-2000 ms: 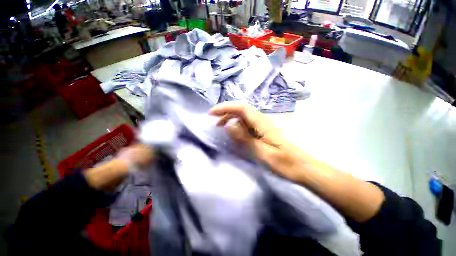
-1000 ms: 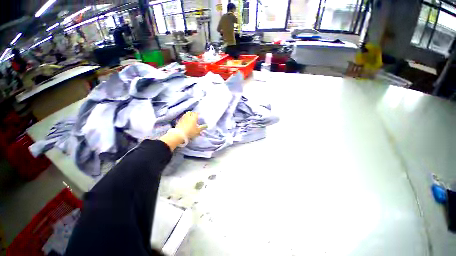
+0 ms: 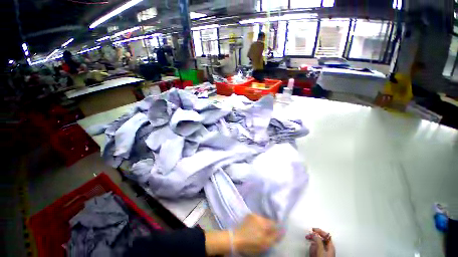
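Observation:
A light grey-lilac work jacket (image 3: 276, 175) stretches from the heap toward me, blurred by motion. My left hand (image 3: 256, 234) is closed on its near edge, low in the middle of the view. My right hand (image 3: 320, 242) is to the right of it, cut off by the bottom edge, fingers curled over the table (image 3: 361, 165). A small dark item shows at its fingers, too small to name. The heap of jackets (image 3: 170, 135) lies on the table at the left and centre.
A red crate (image 3: 103, 181) with grey garments stands on the floor at lower left. Red crates (image 3: 258, 89) stand beyond the table. A blue item (image 3: 441, 221) lies at the right edge. A person (image 3: 257, 56) stands in the background.
My left hand has come back from the heap toward me, drawing a jacket with it. My right hand has come into view at the bottom. The view has turned left.

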